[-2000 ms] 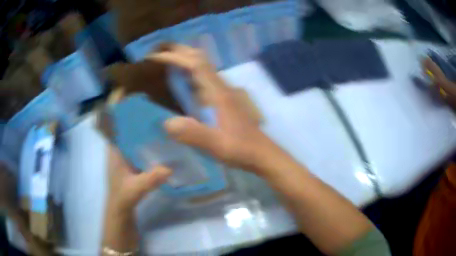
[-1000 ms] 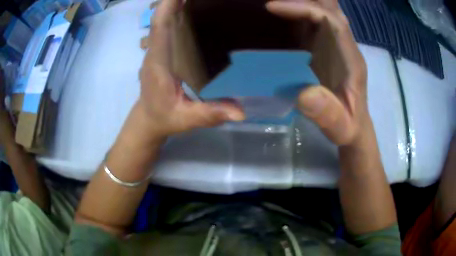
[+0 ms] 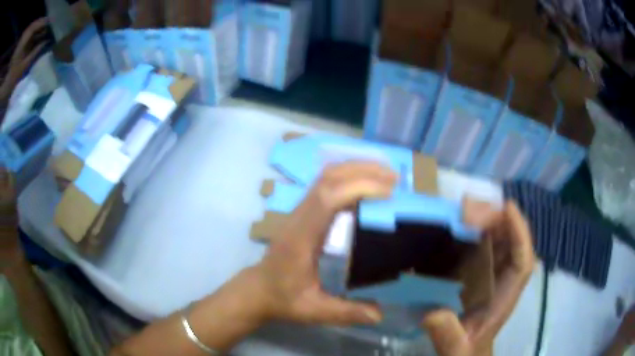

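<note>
A light blue carton (image 3: 411, 295) is held with its open end towards me, its inside dark. Blue flaps show at the upper and lower edges of the opening. My left hand (image 3: 306, 257) grips its left side, thumb below and fingers over the top. My right hand (image 3: 498, 278) grips its right side, thumb at the lower edge. Flat carton blanks (image 3: 292, 156) with brown tabs lie on the white table just behind the held carton, partly hidden by it and my left hand.
A taller pile of blanks (image 3: 111, 149) is at left. Open erected cartons (image 3: 459, 132) stand behind the table, more at back left (image 3: 268, 45). Dark slim parts (image 3: 560, 233) lie in a row at right, near a clear plastic bag (image 3: 616, 167). Other people's hands show at both edges.
The view has swung up and left, bringing the standing cartons back in. The carton stays between both hands, and a blue flap now shows at its upper edge.
</note>
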